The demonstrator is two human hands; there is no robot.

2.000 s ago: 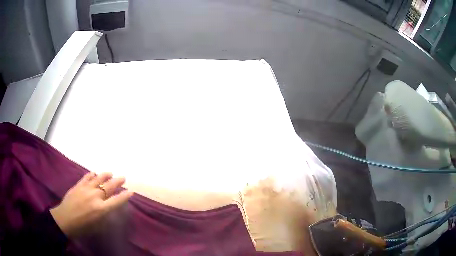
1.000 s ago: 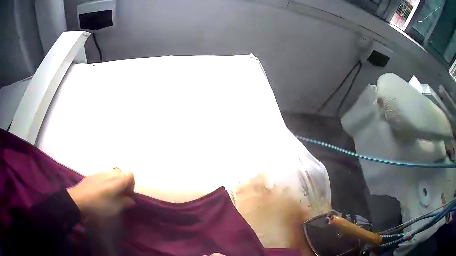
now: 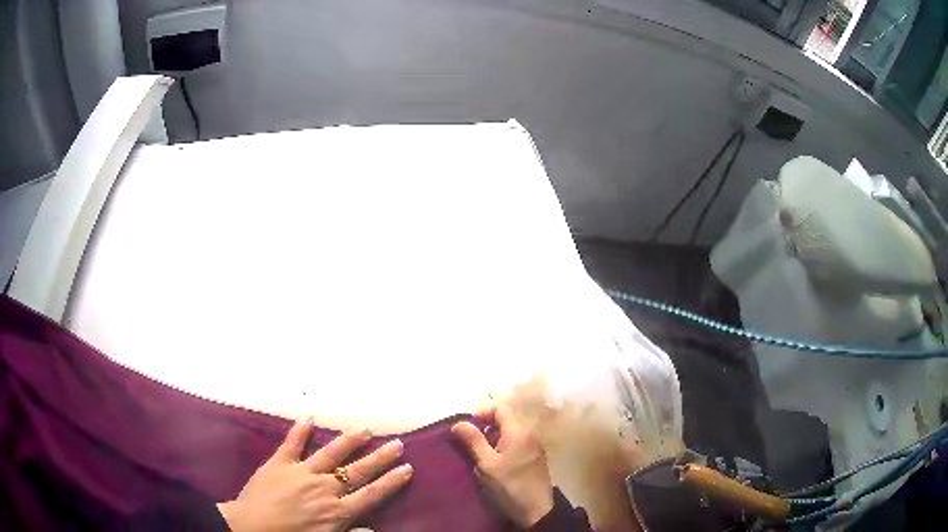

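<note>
A plum garment [image 3: 135, 426] lies along the lower left and lower middle, its top edge running over the front of the white-covered ironing table [image 3: 333, 260]. My left hand [image 3: 322, 483] lies flat on the garment with fingers spread, a ring on one finger. My right hand [image 3: 509, 468] pinches the garment's top right corner between thumb and fingers. The steam iron [image 3: 665, 499] with its orange-brown handle [image 3: 733, 490] rests at the table's brown-stained right end, touched by neither hand.
Blue and pale hoses [image 3: 873, 483] run from the iron to the right. A blue-white twisted cord [image 3: 759, 338] crosses at the right. A white padded form [image 3: 852, 229] stands at far right. A white slanting bar [image 3: 78, 197] edges the table's left side.
My left hand has moved right along the garment and opened from a closed grasp to flat. My right hand has come up into view and holds the corner. The iron stays parked.
</note>
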